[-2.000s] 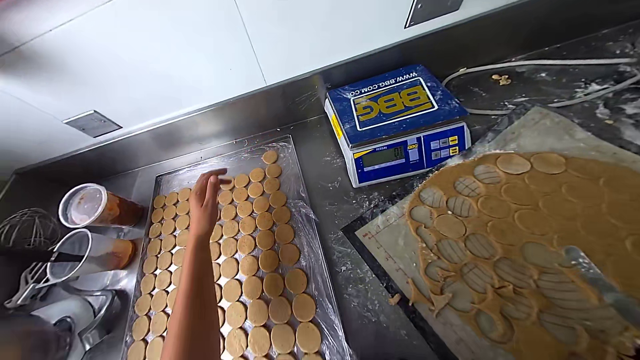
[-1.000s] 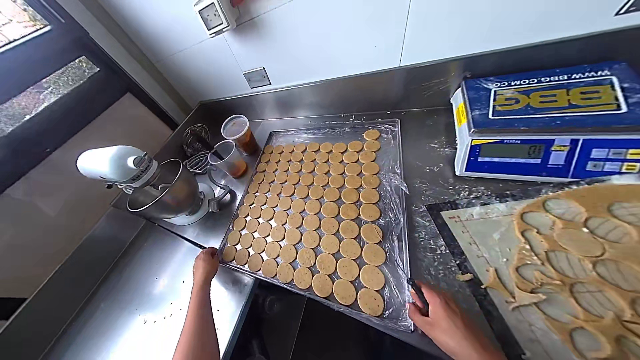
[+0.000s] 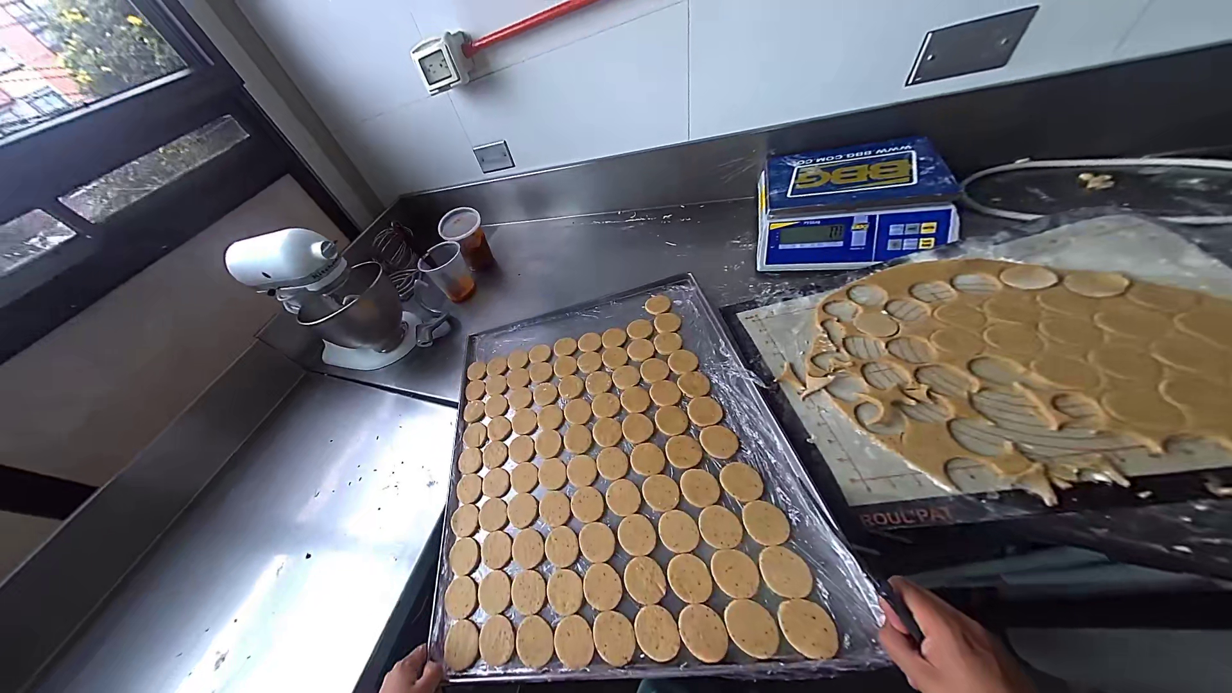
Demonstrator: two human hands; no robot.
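Observation:
A large metal baking tray (image 3: 712, 303), lined with clear plastic film, bears rows of round cut dough pieces (image 3: 623, 498). My left hand (image 3: 412, 671) grips the tray's near left corner, mostly cut off by the frame's bottom edge. At the near right corner my right hand (image 3: 948, 640) holds the rim, together with a dark-handled tool (image 3: 900, 611) whose far part is hard to make out. To the right, a rolled sheet of dough (image 3: 1049, 356) with round cutouts lies on a baking mat (image 3: 871, 472).
A blue digital scale (image 3: 857, 207) stands by the back wall. At the left back are a white stand mixer (image 3: 322, 298), a wire whisk (image 3: 393, 248) and two plastic cups (image 3: 448, 271), (image 3: 465, 236). A steel counter (image 3: 231, 539) runs along the left. A cable (image 3: 1107, 166) lies at the back right.
My left hand, above the dough pieces two seconds ago, now grips the tray's near left corner. The tray has moved away from the cups and mixer, towards me. The view has shifted widely.

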